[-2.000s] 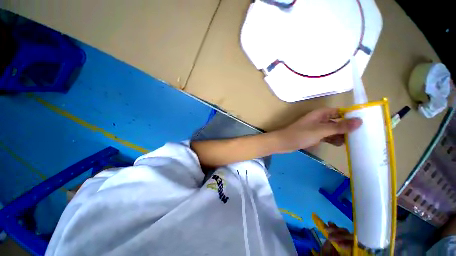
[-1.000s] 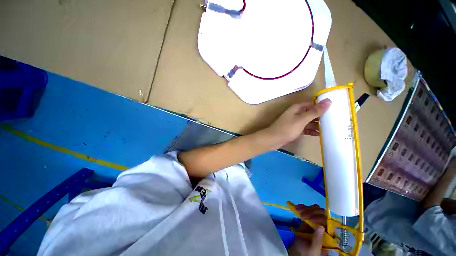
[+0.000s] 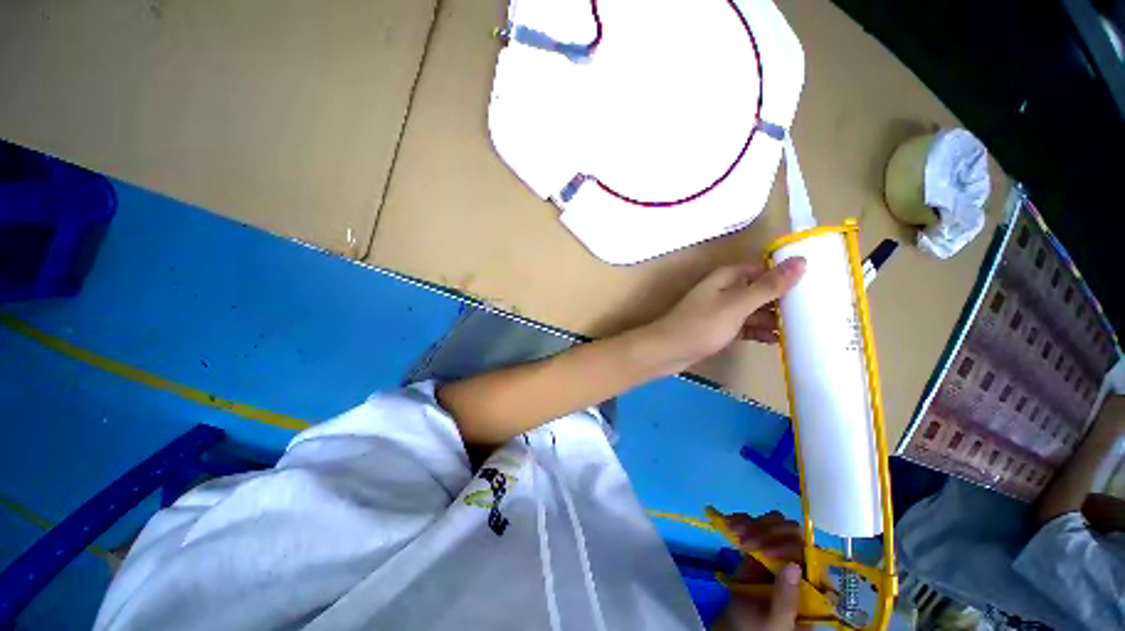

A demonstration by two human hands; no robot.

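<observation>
The white plastic housing [image 3: 654,111] lies on the cardboard bench, its top edge cut off by the frame. A dark red wire loop [image 3: 672,201] runs on it, crossed by grey tabs. My left hand [image 3: 728,308] holds the front of the yellow caulking gun [image 3: 872,370] around its white cartridge [image 3: 829,394]. The pale nozzle tip [image 3: 796,185] is at the grey tab on the housing's right edge; contact cannot be told. My right hand [image 3: 767,573] grips the gun's yellow handle and trigger at the bottom, partly hidden by the frame.
A pale yellow tape roll [image 3: 909,179] with white tissue [image 3: 956,185] stands at the right. A small dark-ended tool [image 3: 880,256] lies behind the gun. A patterned sheet [image 3: 1024,358] and another person's arm [image 3: 1086,462] are at right. A blue stool [image 3: 56,228] is at far left.
Over two seconds the view has shifted, so the housing and gun appear further left. More of the gun's rear and my right hand shows. The nozzle remains by the same right-hand tab.
</observation>
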